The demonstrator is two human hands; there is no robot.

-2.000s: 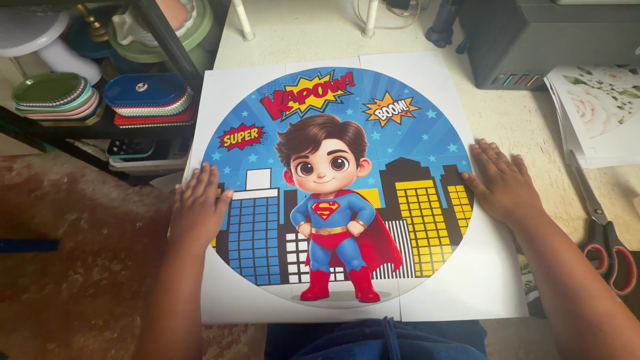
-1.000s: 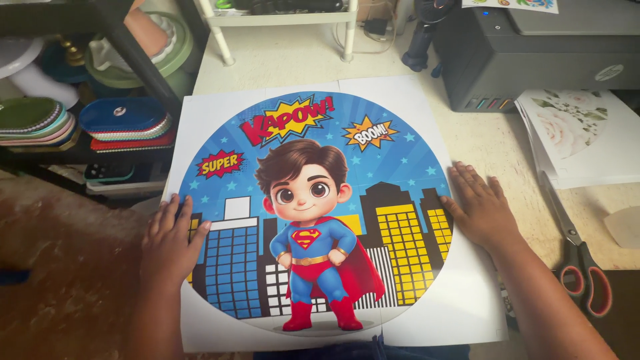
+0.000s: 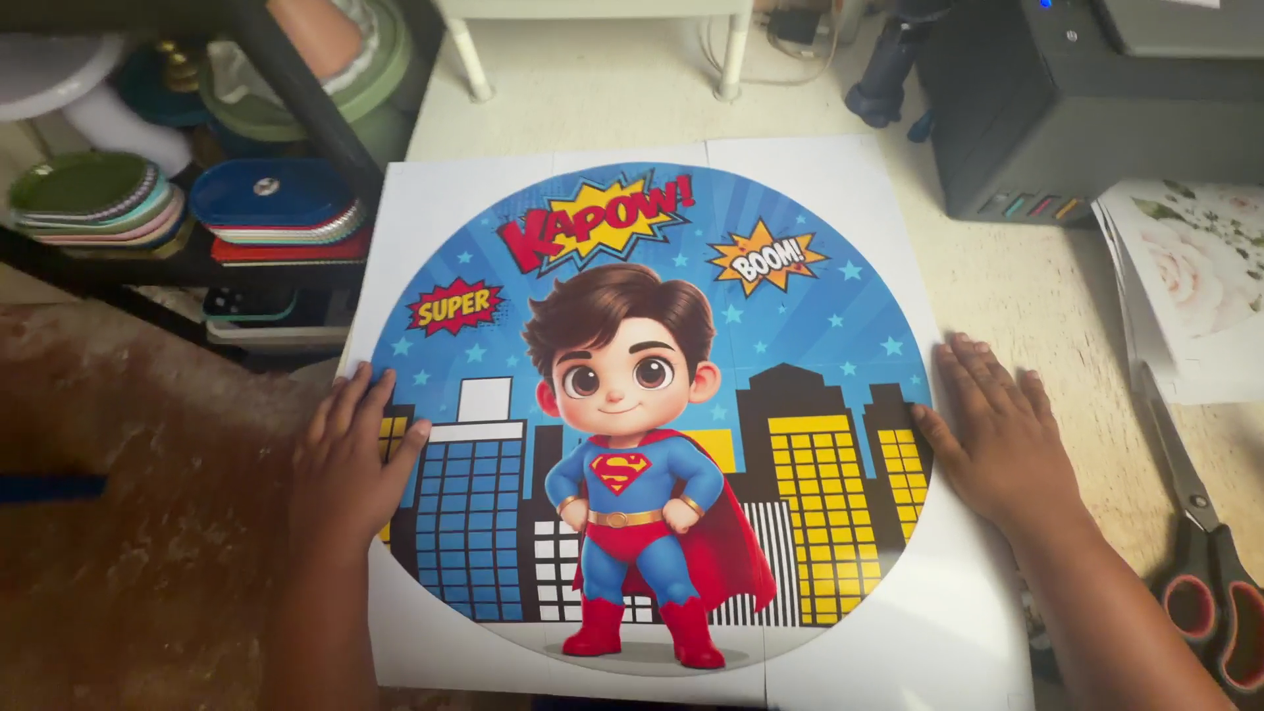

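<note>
A large round printed picture of a cartoon superhero boy before a city skyline lies on a square white board or sheet at the front of the table. Faint straight seams run through the white part. My left hand rests at the left edge, its thumb over the print's rim and its fingers spread. On the right edge lies my right hand, flat, fingers pointing away from me, thumb tip touching the print's rim. Neither hand grips anything that shows.
Black-handled scissors lie at the right, beside floral printed sheets. A dark printer stands at the back right. A white stand and a dark tripod-like leg are behind. Shelves at left hold stacked oval trays.
Both hands keep nearly the same places at the sides of the board. The view has shifted somewhat.
</note>
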